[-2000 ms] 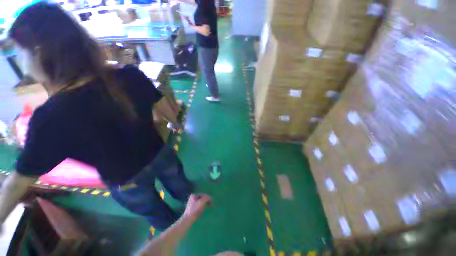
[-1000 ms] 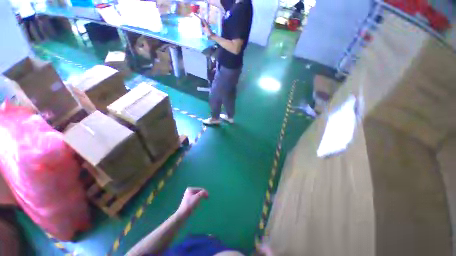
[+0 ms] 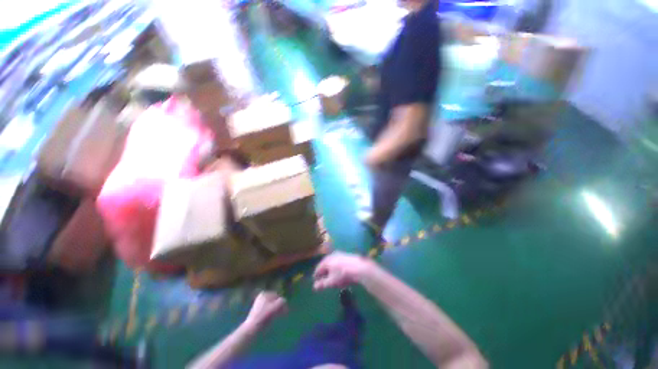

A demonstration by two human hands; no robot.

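Observation:
My left hand (image 3: 267,306) is low at the centre, blurred, with its fingers curled and nothing seen in it. My right hand (image 3: 340,272) is to its right and a little higher, also curled, with nothing seen in it. Ahead and left, brown shipping cartons (image 3: 274,189) stand on a wooden pallet (image 3: 209,278). A pale-topped carton (image 3: 189,220) is at its near left. Neither hand touches them.
A large pink-red bag (image 3: 148,180) stands left of the cartons. A person in a dark top (image 3: 411,79) stands just beyond the pallet. Yellow-black tape (image 3: 440,229) crosses the green floor (image 3: 490,288). Dark objects (image 3: 498,155) are behind the person, at the right.
The view has swung left; the carton wall at the right has left it. The pallet and bag have shifted towards the centre. My right hand has come into full view.

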